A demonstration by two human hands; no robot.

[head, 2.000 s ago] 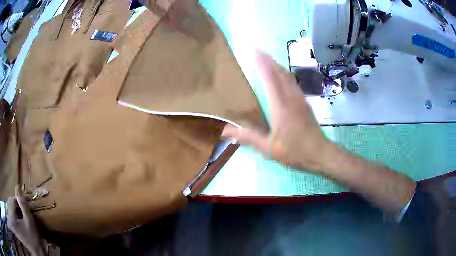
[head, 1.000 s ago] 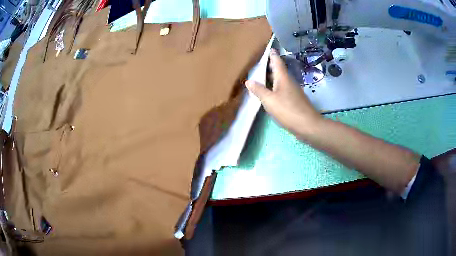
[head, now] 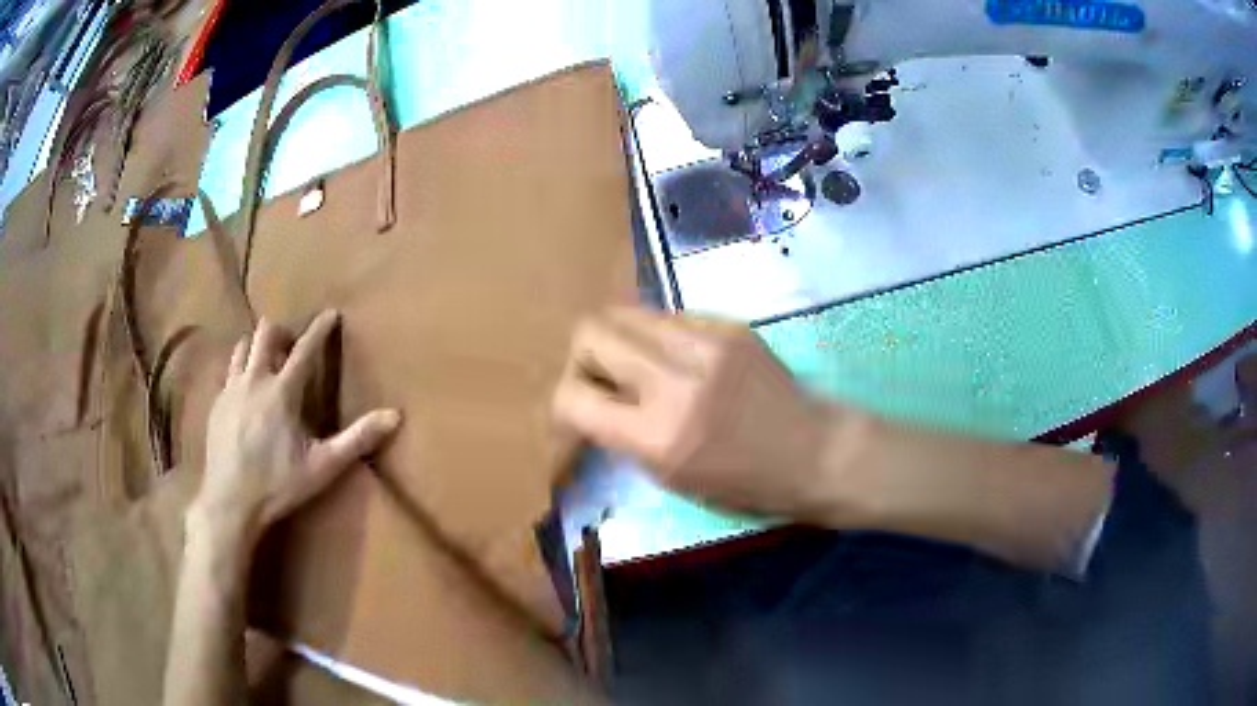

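Note:
A brown bag panel (head: 483, 262) lies in front of me, its upper right corner beside the sewing machine. Two narrow strap handles (head: 386, 166) loop from its top edge, with a small pale tab (head: 312, 202) between them. My left hand (head: 283, 428) rests on the brown material with fingers apart, its thumb beside a diagonal fold. My right hand (head: 676, 400) is blurred, with fingers curled at the panel's right edge, which it appears to pinch. Its fingertips partly hide that edge. A white edge strip (head: 372, 679) shows at the bottom.
The white sewing machine (head: 951, 166), with its needle area and shiny plate (head: 710, 207), stands at upper right. The pale green table (head: 993, 345) has a red front edge. More brown pieces with straps (head: 83, 331) lie at left. Dark blue material (head: 283, 48) is at the top left.
My left hand has come into view onto the brown material. My right hand has moved down and left from beside the needle area. The panel lies flatter at upper right, with a fold below.

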